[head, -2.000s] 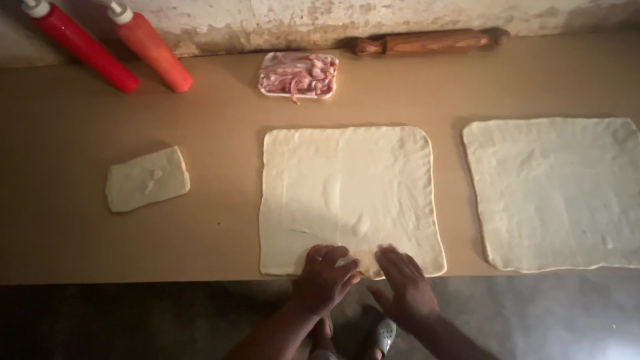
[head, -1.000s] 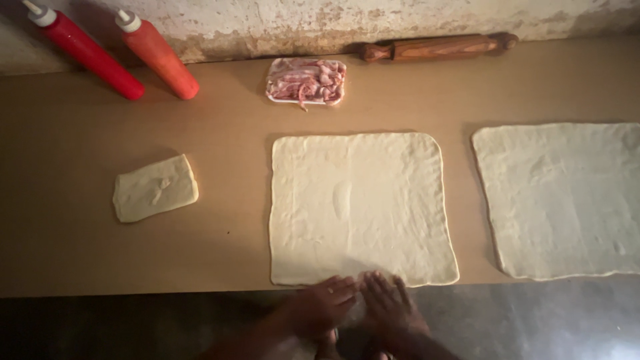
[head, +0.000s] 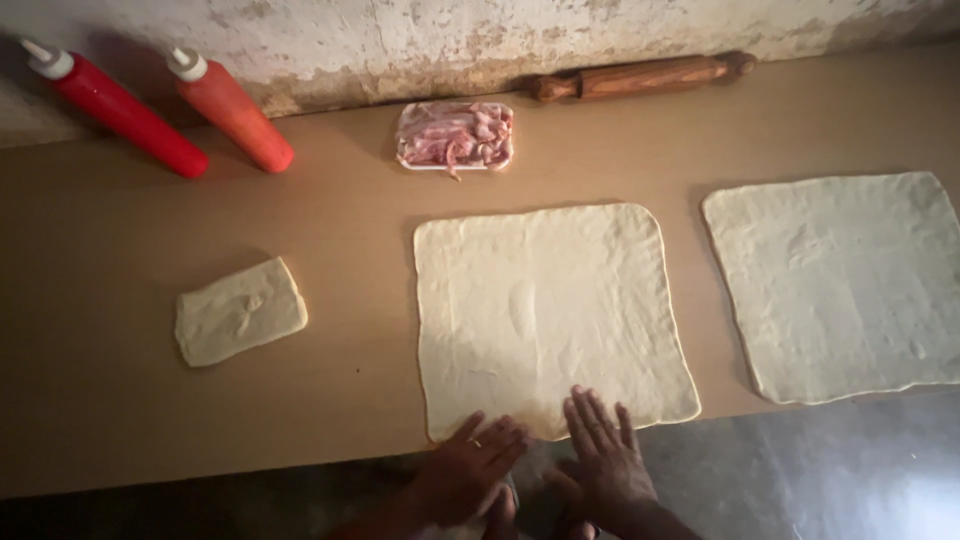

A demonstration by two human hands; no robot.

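Note:
A large, roughly square sheet of dough (head: 547, 315) lies flat on the table, its near side at the table's front edge. My left hand (head: 469, 465) rests its fingers on that near side, left of the middle, with a ring on one finger. Just to the right, my right hand (head: 604, 450) lies palm down with its fingers stretched over the same edge of the dough. Neither hand holds anything. A second large dough sheet (head: 840, 289) is at the right, cut off by the view's edge. To the left lies a small folded piece of dough (head: 240, 313).
Behind the middle sheet sits a white tray of raw sliced meat (head: 456, 136). A wooden rolling pin (head: 652, 78) lies along the stained wall (head: 420, 37). Two squeeze bottles, one red (head: 127, 112) and one orange-red (head: 234, 112), are at the back left of the table (head: 337, 262).
My right hand has opened out and reaches a little farther onto the dough than a second ago. The left hand stays near the front edge. The view has shifted slightly.

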